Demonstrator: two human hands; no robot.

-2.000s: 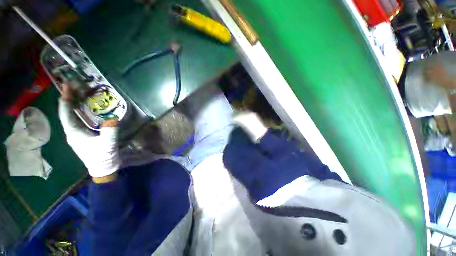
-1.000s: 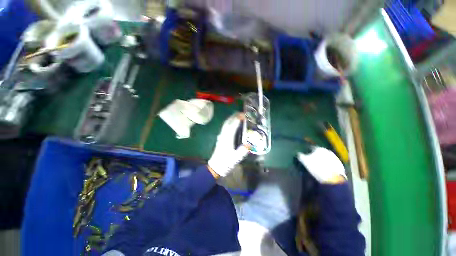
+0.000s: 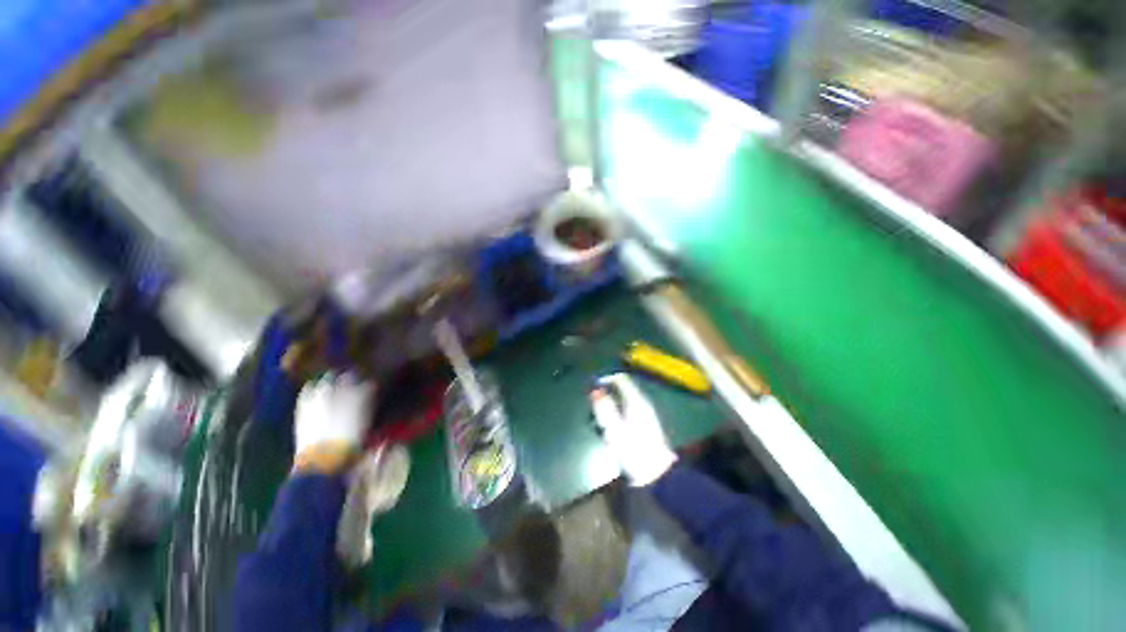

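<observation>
The oblong lock housing (image 3: 479, 447) lies on the dark green mat (image 3: 426, 512), its open side with small parts facing up. A long silver bar (image 3: 456, 353) sticks out from its far end. My left hand (image 3: 331, 417), in a white glove, is away from the housing, at the back left near the small parts bins; its fingers are blurred and what they touch is hidden. My right hand (image 3: 636, 432), also gloved, is on the mat right of the housing. Something small and dark shows at its fingertips, too blurred to name.
A yellow-handled tool (image 3: 668, 368) lies beyond my right hand. A wooden handle (image 3: 706, 333) rests on the right ledge beside the green conveyor (image 3: 864, 333). A white grease tub (image 3: 577, 231) stands at the back. A crumpled cloth (image 3: 374, 496) lies left of the housing. Blue bins (image 3: 510, 286) line the back.
The view has swung and tilted. The housing, held in my left hand before, now lies on the mat. My left hand has let go and moved to the bins at the back left.
</observation>
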